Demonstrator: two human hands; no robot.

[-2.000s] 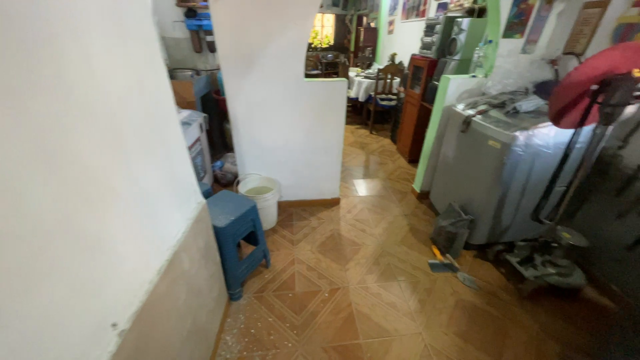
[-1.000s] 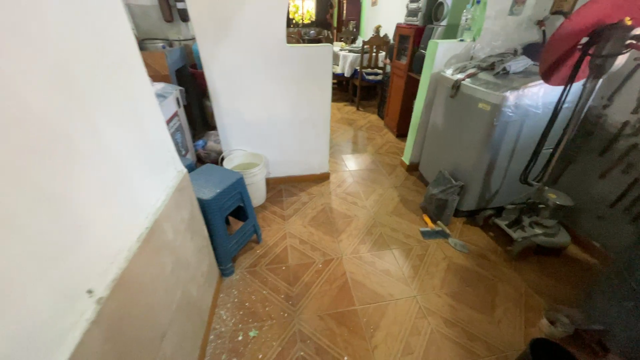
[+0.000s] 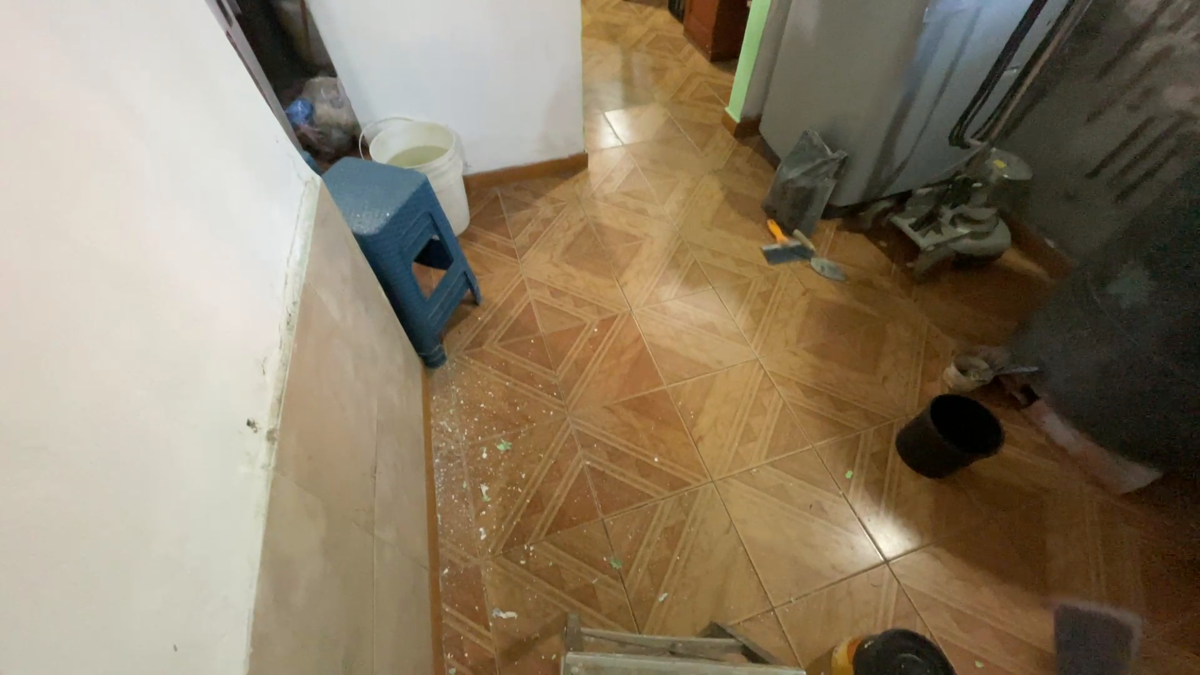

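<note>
Neither of my hands shows in the head view. A blue plastic stool [image 3: 394,206] stands against the left wall, with a white bucket [image 3: 450,178] of cloudy liquid just behind it. On the tiled floor at the right lie a wide putty knife [image 3: 786,253] with an orange handle and a trowel [image 3: 827,269], in front of a dark plastic bag [image 3: 804,183]. A black bucket [image 3: 949,436] stands nearer, beside a small container [image 3: 967,373] with a tool across it. At the bottom edge are part of a wooden frame [image 3: 684,656] and a black round thing [image 3: 902,653] beside something yellow.
White and green crumbs lie on the floor [image 3: 506,469] along the tiled lower part of the left wall [image 3: 328,412]. A grey appliance [image 3: 834,84] and a floor machine [image 3: 956,225] stand at the back right. A white partition [image 3: 459,75] bounds the passage. A dark blurred shape fills the right edge.
The view has tilted down and shows more of the near floor. The stool, white bucket, putty knife and trowel stay in place.
</note>
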